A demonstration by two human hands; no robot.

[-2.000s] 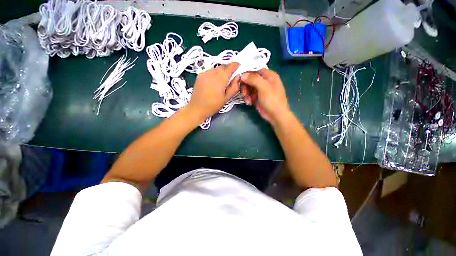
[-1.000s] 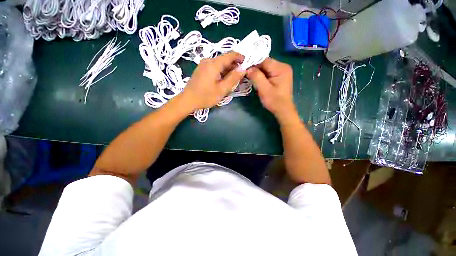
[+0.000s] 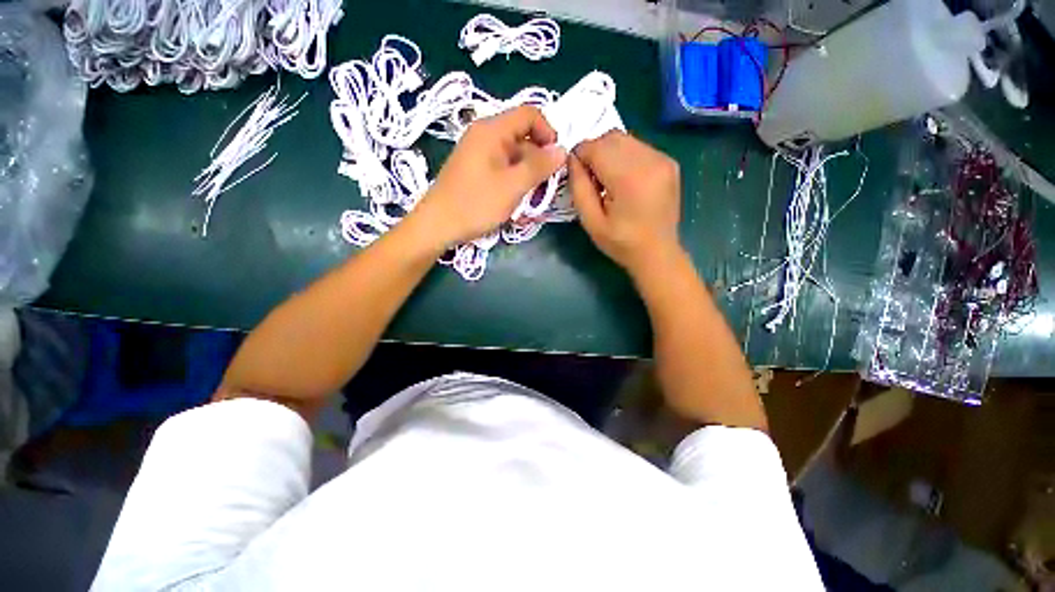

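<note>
My left hand [image 3: 492,174] and my right hand [image 3: 628,194] meet over the green bench, fingertips together on a coiled white cable [image 3: 582,104]. The coil sticks up beyond the fingers, with a flat white piece beside it, partly hidden; I cannot tell whether that is a box or paper. What the fingertips pinch is too small to tell. A loose pile of white coils [image 3: 380,174] lies left of and under my hands. A single white coil [image 3: 509,38] lies above the pile.
A row of cable bundles [image 3: 197,41] stands back left, with thin white strands [image 3: 245,145] below. Far left is a clear plastic bag [image 3: 41,162]. Right are blue blocks [image 3: 723,73], a translucent bottle [image 3: 868,72], thin white wires [image 3: 802,237] and a clear tray [image 3: 926,359] with dark red wires.
The held coil has turned, and its loop now stands above the flat white piece. My hands remain together at nearly the same place. The whole view has shifted slightly.
</note>
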